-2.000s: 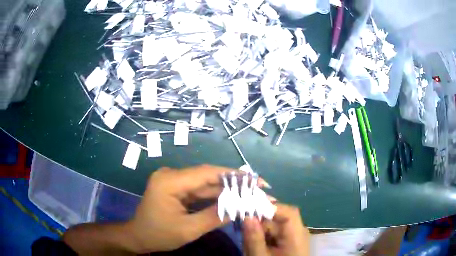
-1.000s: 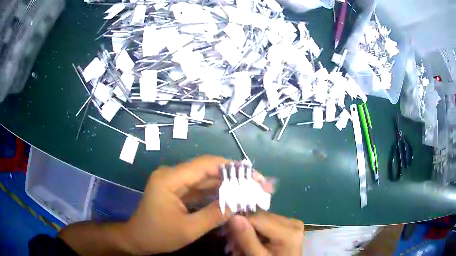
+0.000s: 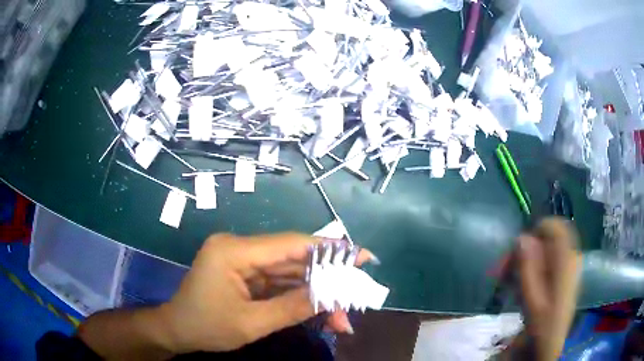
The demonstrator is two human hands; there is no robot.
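My left hand (image 3: 236, 292) is at the lower middle, its fingers closed around a small bunch of metal rods with white flag tags (image 3: 344, 285) fanned out in front of the fingers. My right hand (image 3: 551, 282) is at the lower right, strongly blurred; what it holds, if anything, cannot be told. A large pile of tagged rods (image 3: 282, 84) lies across the upper middle. A slim green hand tool (image 3: 513, 178) lies right of the pile. The steel ruler cannot be made out. Dark-handled snips (image 3: 561, 200) lie partly hidden above my right hand.
The dark green bench (image 3: 233, 218) has a curved front edge. A clear box of tagged pieces (image 3: 526, 84) stands at the upper right, with a purple-red pen-like tool (image 3: 471, 32) beside it. Clear boxes (image 3: 32, 56) stand at the upper left. A translucent bin (image 3: 74, 257) is below the edge.
My right hand has left the bunch and moved right to the ruler and snips area. The ruler no longer shows in its former place. My left hand still holds the bunch.
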